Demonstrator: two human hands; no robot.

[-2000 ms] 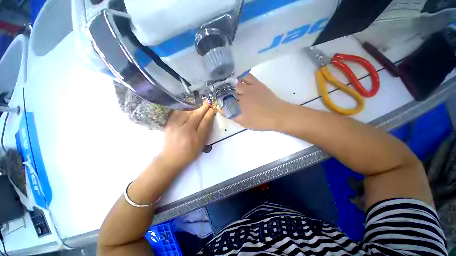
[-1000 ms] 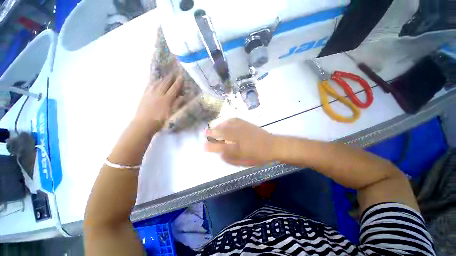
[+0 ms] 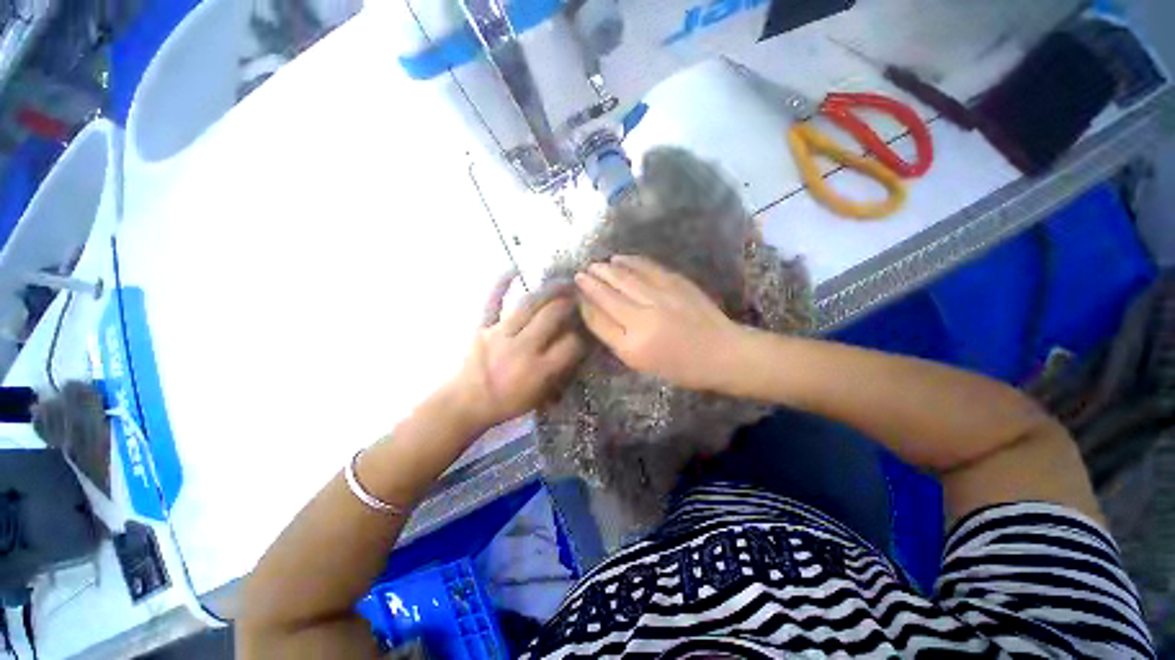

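A grey-brown speckled knit piece (image 3: 644, 426) lies in front of the machine foot and hangs over the table's front edge toward the wearer. My left hand (image 3: 528, 355) holds its left edge between the fingers. My right hand (image 3: 657, 322) lies on top of it, fingertips close to those of my left hand. The sewing machine head (image 3: 515, 65) stands above, its presser foot (image 3: 561, 187) just beyond the fabric's far edge. Whether the fabric reaches under the needle is hard to tell in the lamp glare.
Scissors with orange-yellow and red handles (image 3: 844, 161) lie right of the machine, with a dark flat item (image 3: 1044, 103) beyond. The white table (image 3: 309, 284) has a ruler-marked grey front edge. A blue crate (image 3: 438, 612) is below. A neighbouring machine stands at left.
The knit piece has moved from left of the needle to the near side, over the front edge. Both hands have come together on it. The view has shifted, with the machine higher in the picture.
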